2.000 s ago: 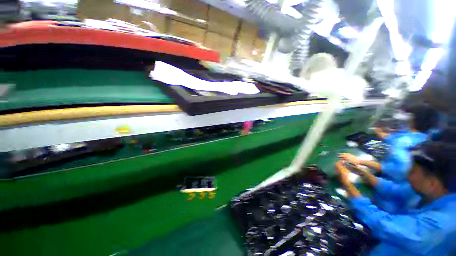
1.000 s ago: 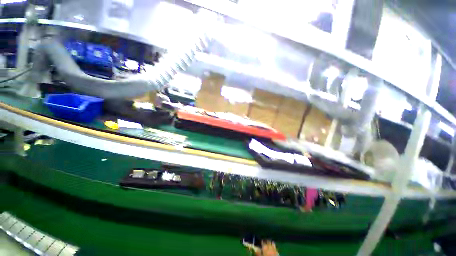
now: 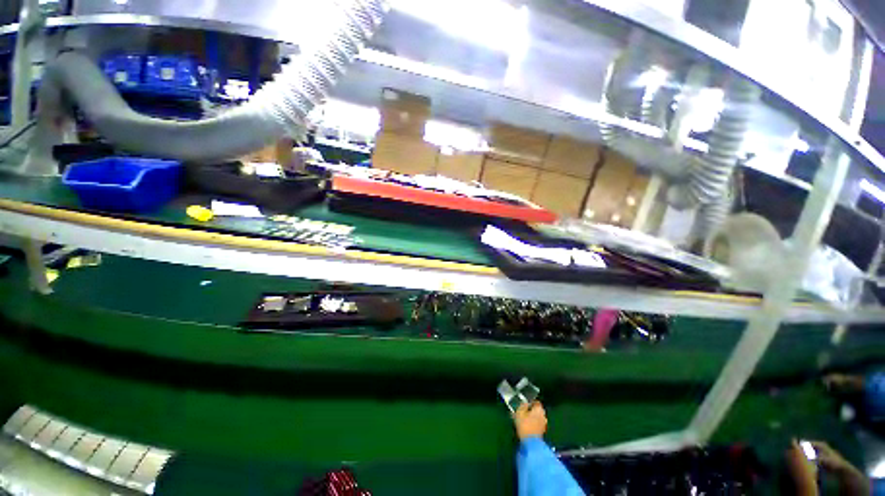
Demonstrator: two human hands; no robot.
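Observation:
My right hand (image 3: 531, 420), in a blue sleeve, reaches in from the bottom edge over the green belt (image 3: 388, 417). Its fingers hold small screen modules (image 3: 519, 392), pale-edged and dark, that stick out beyond the fingertips; blur hides their exact number. My left hand is not in view. Red-edged phone housings (image 3: 340, 483) are cut off by the bottom edge, left of my right arm.
A black blister tray (image 3: 670, 473) lies right of my arm. Another person's hands (image 3: 820, 465) hold a small thing at the right. White strips (image 3: 87, 450) lie lower left. A long black tray (image 3: 325, 309) and wired parts (image 3: 514, 317) lie beyond the belt. A slanted white post (image 3: 767, 329) stands at the right.
The view has swung left from the blister tray and neighbours, then tilted down slightly. My right hand, first seen only at the bottom edge, now shows farther in with the modules.

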